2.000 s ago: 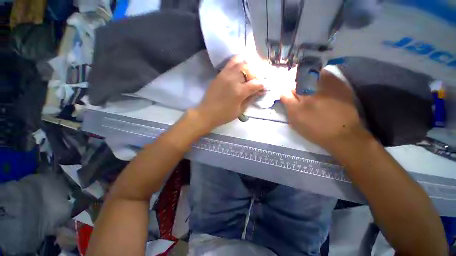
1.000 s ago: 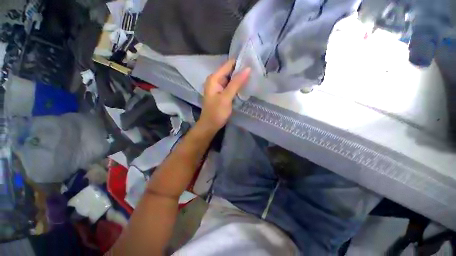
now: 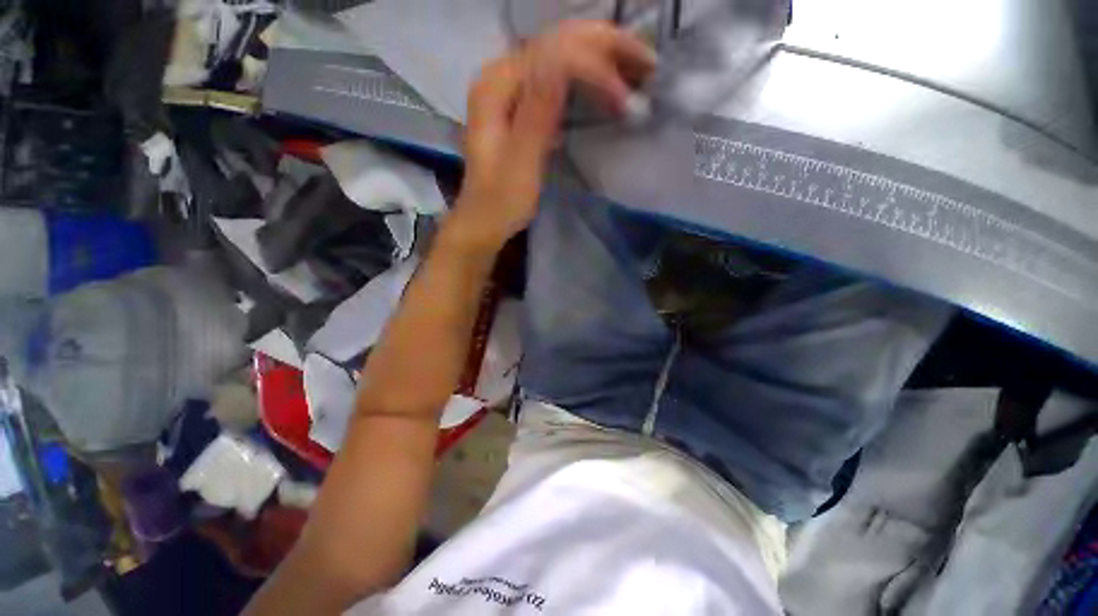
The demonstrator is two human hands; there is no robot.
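Observation:
The pale grey workpiece (image 3: 722, 54) lies at the table's front edge, at the top of the view. It is blurred and cut off by the picture's top edge. My left hand (image 3: 530, 114) is over its left part, with bent fingers pointing right. The fingers are blurred, so I cannot tell whether they pinch the fabric. My right hand is not in view. The needle and presser foot are also out of view.
The white table (image 3: 939, 72) has a grey front edge with a ruler scale (image 3: 843, 193). Below left stands a red crate (image 3: 285, 403) with pale and dark pieces. Pale panels (image 3: 897, 493) are stacked right of my legs. A grey heap (image 3: 139, 349) lies at far left.
The view has tipped down and the machine has left it. My right hand went out of view before the previous frame. My left hand's fingers, earlier pinching the workpiece's corner, are now bent and blurred over it.

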